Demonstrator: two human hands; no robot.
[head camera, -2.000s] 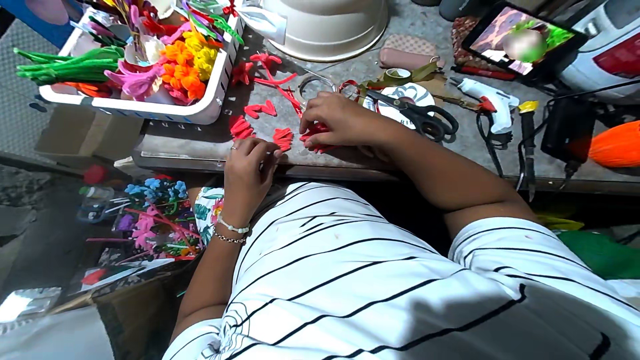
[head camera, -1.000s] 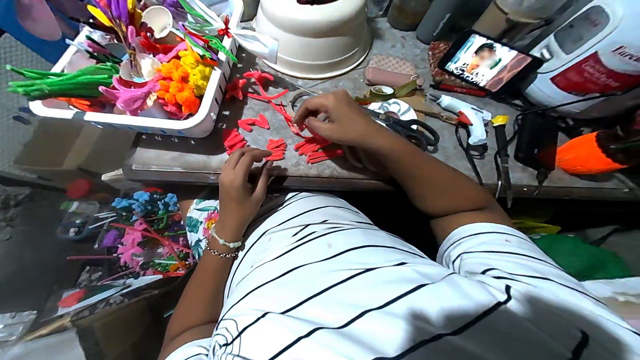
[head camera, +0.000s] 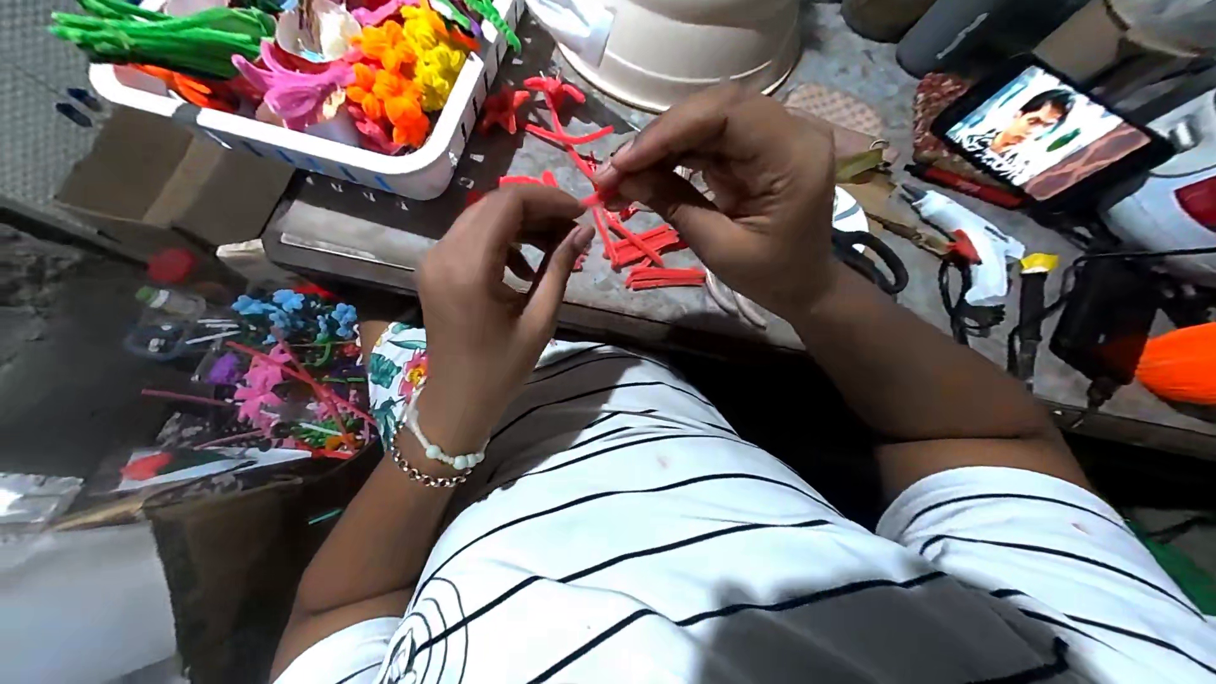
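Both hands are raised close together over the table edge, fingertips nearly meeting at a small red pipe cleaner piece (head camera: 596, 199). My right hand (head camera: 741, 185) pinches it between thumb and fingers. My left hand (head camera: 503, 275) has its thumb and index finger at the piece's other side; whether they grip it is unclear. Beneath and behind the hands lie cut red pipe cleaner pieces (head camera: 665, 277), some in small bundles. Red pipe cleaner flowers (head camera: 554, 90) with stems lie farther back.
A white plastic basket (head camera: 418, 176) of colourful pipe cleaners and flowers stands back left. Behind the hands is an upturned cream basin (head camera: 689, 47). To the right are black-handled scissors (head camera: 879, 261), a white glue gun (head camera: 978, 237) and a phone (head camera: 1050, 128) showing video. More flowers (head camera: 266, 380) sit lower left.
Both hands have risen from the red pieces on the table and come together, with a small red piece now at the right fingertips. The view has shifted somewhat.
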